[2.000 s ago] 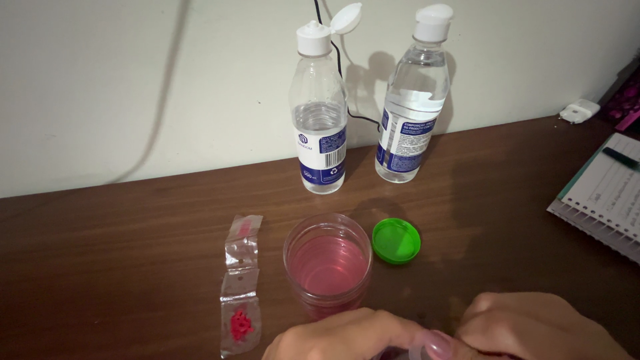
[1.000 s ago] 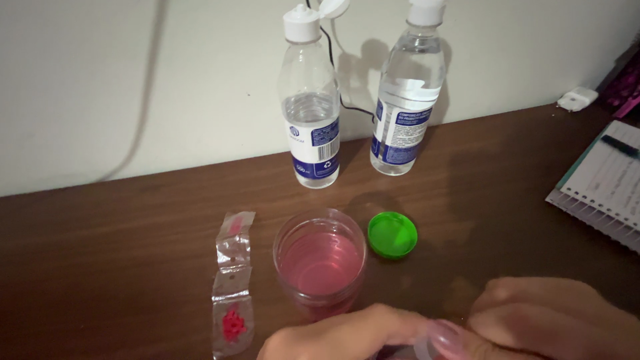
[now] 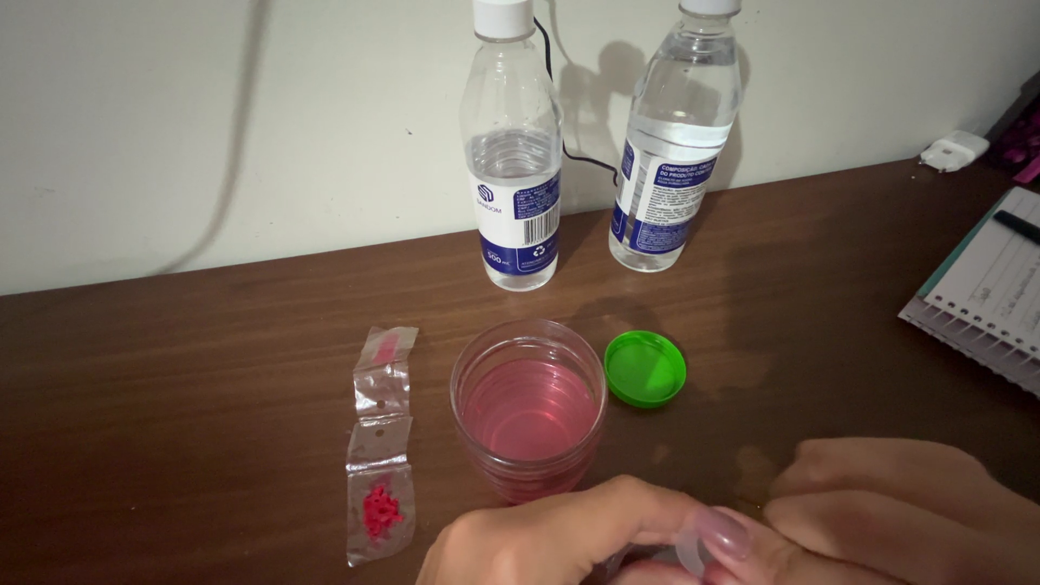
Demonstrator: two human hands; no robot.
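Observation:
At the bottom edge, my left hand (image 3: 561, 536) has its fingers curled around a small translucent plastic item (image 3: 691, 552), mostly hidden by the fingers. My right hand (image 3: 902, 512) is beside it at the lower right, its thumb pressed close to the same item; its other fingers are curled in and what they hold is hidden. Just beyond the left hand stands a clear cup (image 3: 528, 406) of pink liquid. A green lid (image 3: 646, 370) lies right of the cup. On the left, small clear plastic packets (image 3: 380, 455) lie in a strip, the nearest holding small red pieces (image 3: 382, 512).
Two clear plastic bottles of liquid, one in the middle (image 3: 516, 195) and one to its right (image 3: 674, 154), stand near the wall with a black cable behind. A white plug adapter (image 3: 955, 152) and a spiral notebook (image 3: 987, 284) with a dark pen (image 3: 1017, 226) are at the right.

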